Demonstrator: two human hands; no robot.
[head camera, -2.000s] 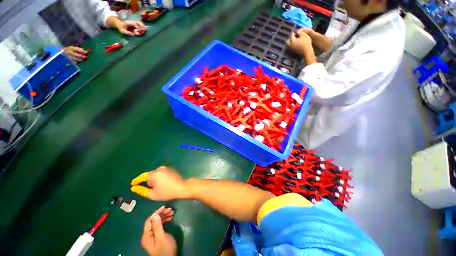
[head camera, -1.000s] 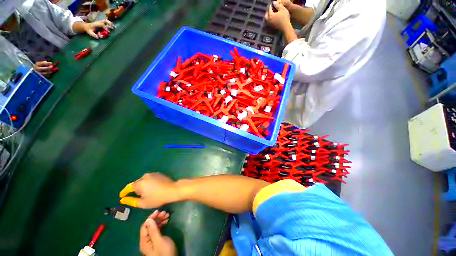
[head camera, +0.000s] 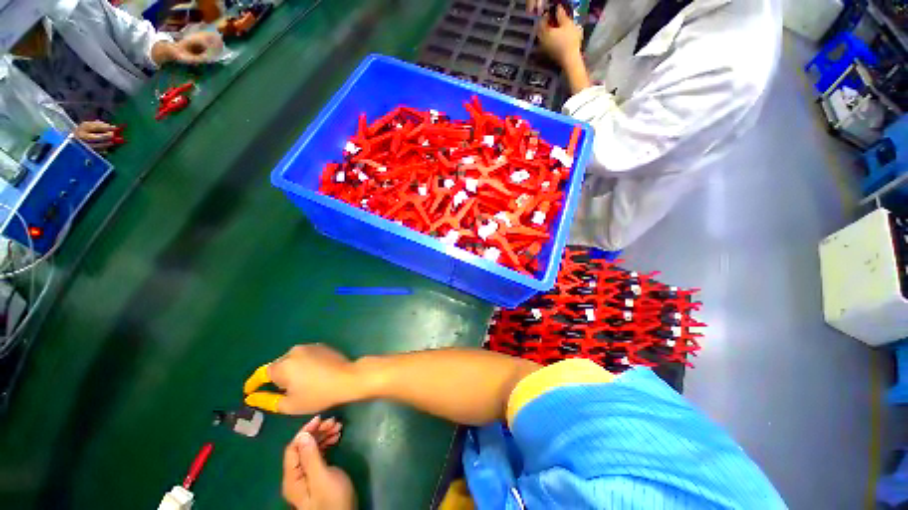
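Observation:
My right hand (head camera: 299, 381), with yellow cots on thumb and finger, reaches in from the right, fingertips slightly apart and nothing visible between them. The lower yellow tip is just above a small grey-white module with a dark tail (head camera: 245, 423), which lies on the green bench mat; I cannot tell if they touch. My left hand (head camera: 317, 466) is at the bottom, cut off by the frame edge, fingers curled with the tips close together; whether it holds anything is hidden. A white roller with a red handle (head camera: 199, 464) lies to the left, partly cut off.
A blue bin (head camera: 383, 227) full of red clamps stands beyond my hands. A thin blue stick (head camera: 373, 291) lies before it. Rows of red clamps (head camera: 597, 314) lie beyond my right forearm. A person in white (head camera: 677, 120) works by a celled black tray (head camera: 488, 45); others work at upper left.
The view has shifted, so the bin sits further left than at first. My hands keep nearly the same pose, the right one close to the module. The neighbour has leaned slightly and moved their hands.

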